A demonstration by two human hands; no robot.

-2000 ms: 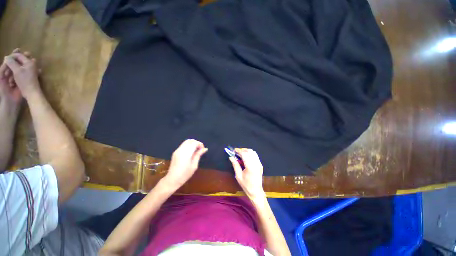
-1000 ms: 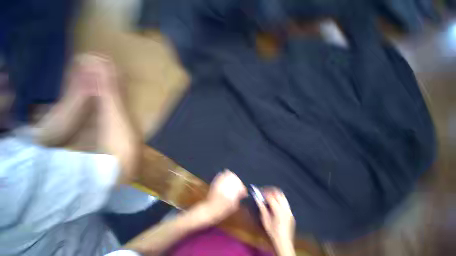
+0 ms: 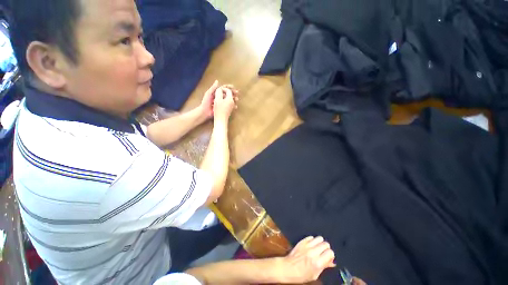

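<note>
A black jacket (image 3: 312, 178) is spread on the table, its lower edge running down to the bottom of the picture. My left hand (image 3: 312, 259) is at this edge with fingers curled, and appears to hold the cloth; its fingertips are partly hidden. My right hand (image 3: 358, 281) is mostly cut off by the bottom edge of the picture. Silvery thread snips (image 3: 346, 276) poke up beside it, close to the right of my left hand. Their handle is not visible.
A seated person in a striped shirt (image 3: 83, 178) is close on the left, hands together on the wooden table (image 3: 262, 119). A navy garment heap (image 3: 181, 44) lies beyond. More black garments (image 3: 423, 50) are piled at the back right. Thread scraps (image 3: 267, 225) lie near the table joint.
The view has swung left and up, so the seated person's head and the garment heaps now show. My hands have shifted to the bottom of the picture, the right one largely out of it.
</note>
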